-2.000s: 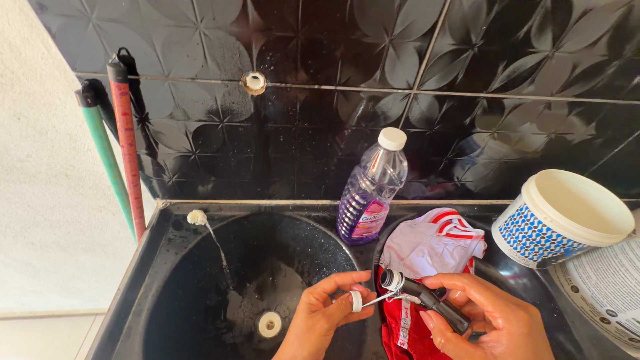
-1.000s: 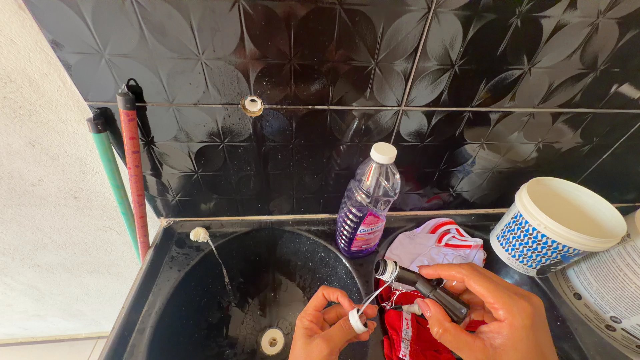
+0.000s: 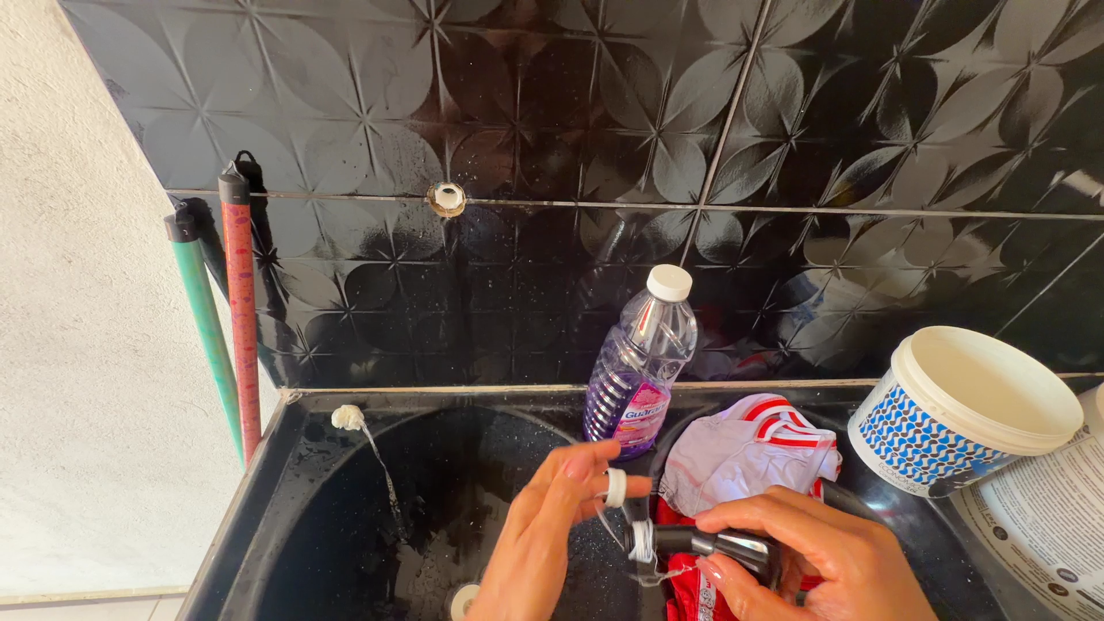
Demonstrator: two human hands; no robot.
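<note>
My right hand (image 3: pixel 815 552) grips a black plastic faucet (image 3: pixel 707 542), whose threaded end is wrapped in white thread seal tape (image 3: pixel 642 541) and points left. A loose strand of tape hangs below that end. A small white tape spool (image 3: pixel 615 488) sits at the fingers of my left hand (image 3: pixel 561 517), with a strip running from it to the threads. Both hands are over the right rim of the dark sink basin (image 3: pixel 345 517). Just behind them stands a clear bottle of purple liquid (image 3: pixel 638 362) with a white cap.
White cloth with red stripes (image 3: pixel 750 448) and red cloth (image 3: pixel 681 595) lie right of the basin. A white tub with blue pattern (image 3: pixel 931 423) stands beside a larger white container (image 3: pixel 1044 509). Red (image 3: pixel 241 328) and green (image 3: pixel 207 336) poles lean left. The tiled wall has a pipe hole (image 3: pixel 447 199).
My left hand has turned, its fingers now spread upward near the spool; the spool has moved from below the threaded end to above it. My right hand keeps holding the faucet.
</note>
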